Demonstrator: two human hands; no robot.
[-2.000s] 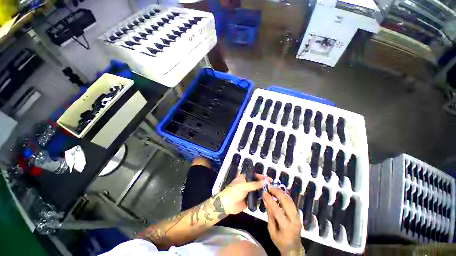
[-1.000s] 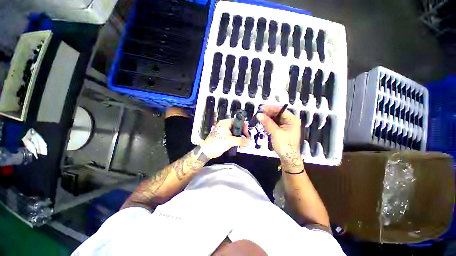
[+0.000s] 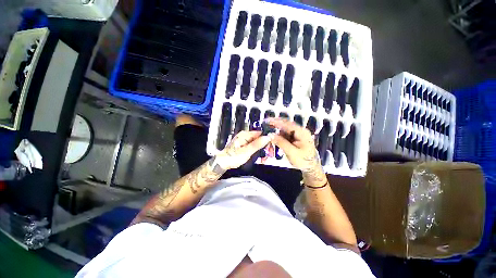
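Note:
The white foam tray lies in front of me with three rows of upright slots holding black units. One middle-row slot is empty. My left hand holds a black unit over the tray's near row. My right hand has its fingertips against the same unit's end, touching my left fingertips. The fingers hide most of the held unit. Small pale rings show near the fingertips, too small to tell whether one is gripped.
A blue crate with dark contents stands left of the tray. A cream parts bin and a white cloth are on the left bench. Stacked foam trays and an open carton with clear plastic are at right.
My right hand has moved left and come together with my left hand at the unit. The dark thin piece that stuck out of my right fingers no longer shows there.

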